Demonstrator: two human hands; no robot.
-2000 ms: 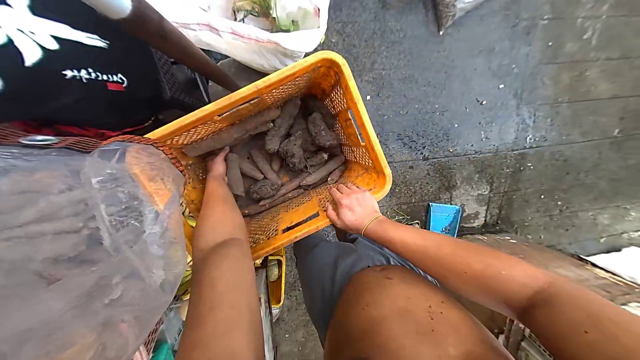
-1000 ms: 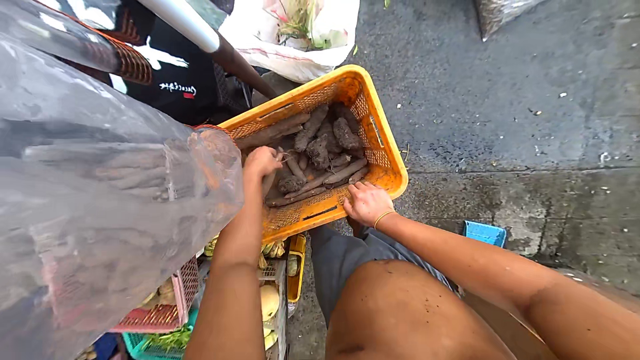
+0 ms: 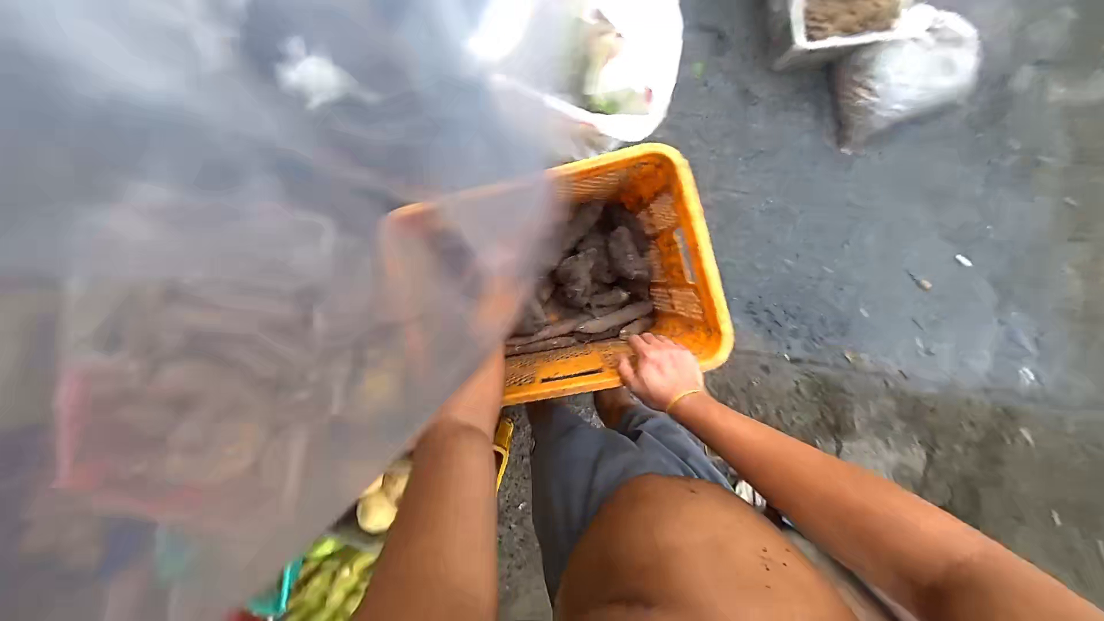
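Note:
An orange plastic crate [image 3: 709, 285] stands tilted before my legs, with brown, soil-coated root vegetables [image 3: 595, 267] heaped inside. My right hand [image 3: 662, 371] grips the crate's near rim close to its right corner, fingers over the edge; a thin yellow band circles that wrist. My left forearm reaches toward the crate's left part, where a translucent plastic sheet [image 3: 259, 216] covers the view. Behind it my left hand [image 3: 507, 289] is only a blurred shape, and its fingers and anything in them are hidden.
A white sack [image 3: 660, 69] with plant matter lies beyond the crate. At the upper right are a white box [image 3: 789, 34] and a filled plastic bag [image 3: 906, 73] on the wet pavement. Green vegetables [image 3: 332, 582] in a teal basket [image 3: 280, 591] and pale round produce [image 3: 379, 504] lie lower left.
The plastic sheet now covers the left part of the crate and my left hand, which showed plainly over the roots before. My right hand stays on the near rim. The view has shifted.

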